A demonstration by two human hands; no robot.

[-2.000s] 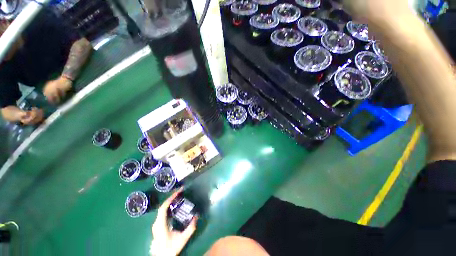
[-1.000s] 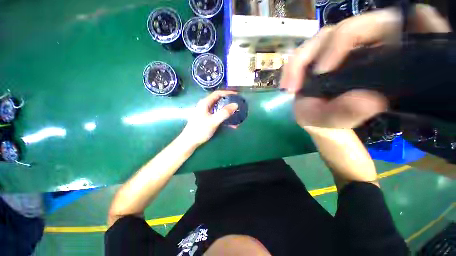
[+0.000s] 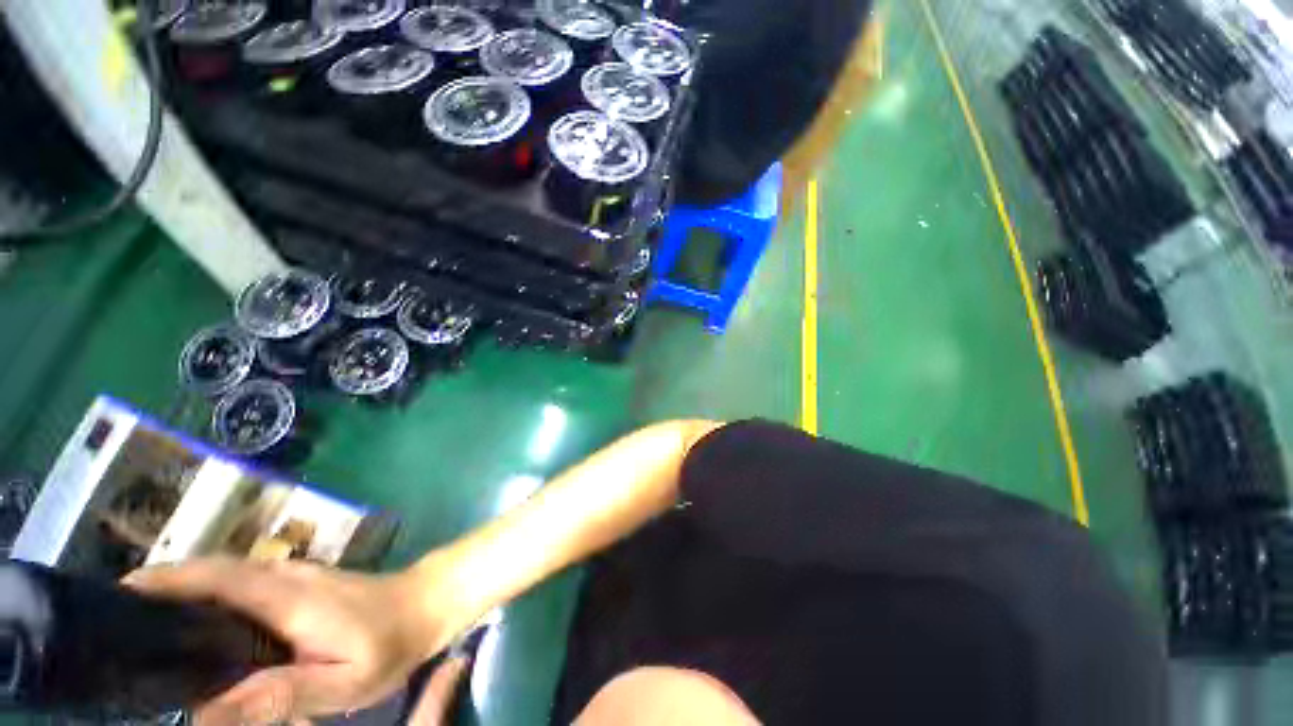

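My right hand is around the black barrel of the electric screwdriver at the lower left; the driver is blurred and cut off by the left edge. A small part of my left hand shows at the bottom edge, mostly hidden; what it holds cannot be told. The white screw feeder with blue edges stands just beyond my right hand, partly covered by it. Several black cylindrical units with silver-ringed faces stand beyond the feeder.
Stacked black trays bear rows of round units, with a blue stool beside them. A pale upright post rises at the left. A dark-clothed person is at the top. More black stacks stand on the green floor at right.
The view has swung right, bringing the trays and floor in. My right hand stays on the driver. My left hand and its dark-faced unit, clearly seen before, are now mostly out of sight.
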